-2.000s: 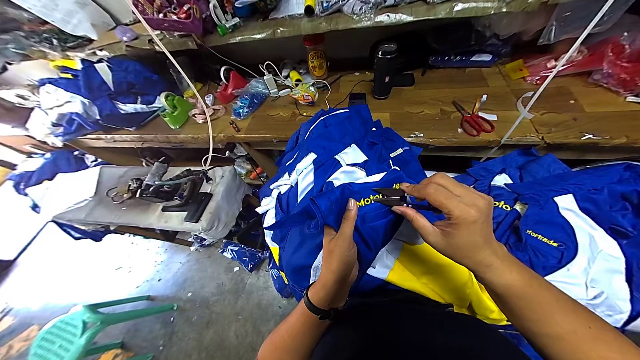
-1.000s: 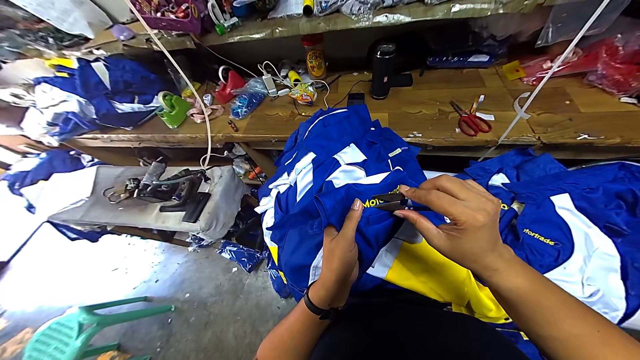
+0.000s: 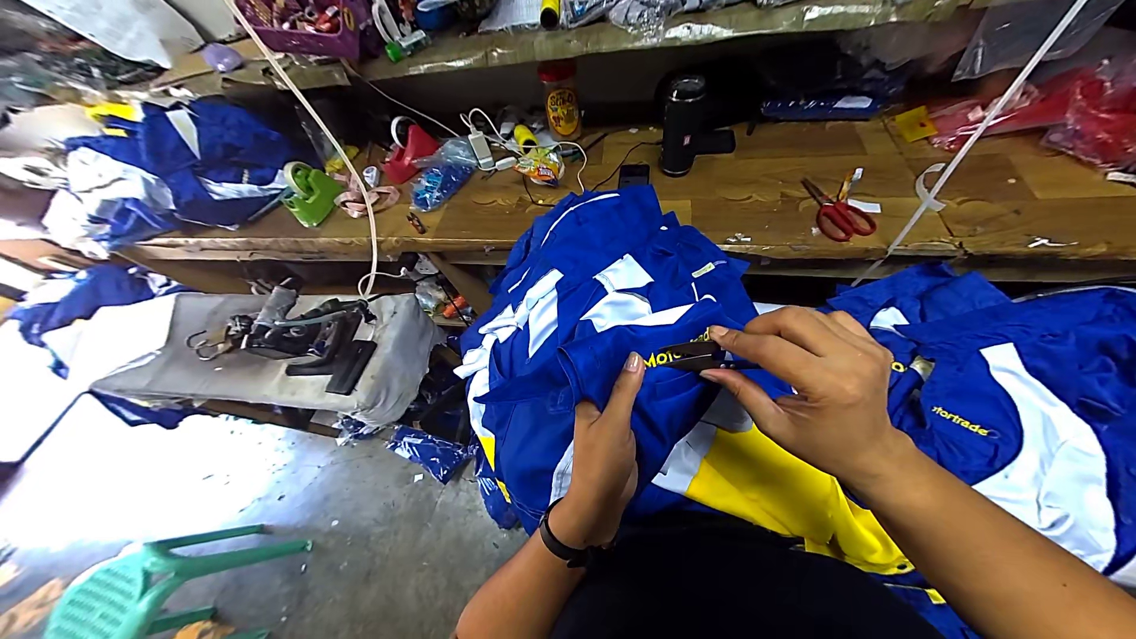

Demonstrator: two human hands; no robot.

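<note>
My right hand (image 3: 812, 382) pinches small dark thread snips (image 3: 697, 357) between thumb and fingers. Their blades point left and lie over the yellow embroidered lettering of a blue garment (image 3: 657, 399). With thumb on top, my left hand (image 3: 608, 448) holds the cloth just left of the snips; a black band is round that wrist. Whether the blades touch the thread cannot be told. Under and behind the held part, the blue and white cloth is heaped up, with a yellow panel (image 3: 754, 475) below my right hand. Another blue and white garment (image 3: 1047, 435) lies at the right.
Red-handled scissors (image 3: 843, 219), a phone (image 3: 634, 175), a black flask (image 3: 683, 129) and a green tape dispenser (image 3: 311, 193) stand or lie on the wooden bench (image 3: 745, 209). An iron (image 3: 302, 333) rests on a padded board (image 3: 186, 355) at left. A green plastic chair (image 3: 115, 590) is lower left.
</note>
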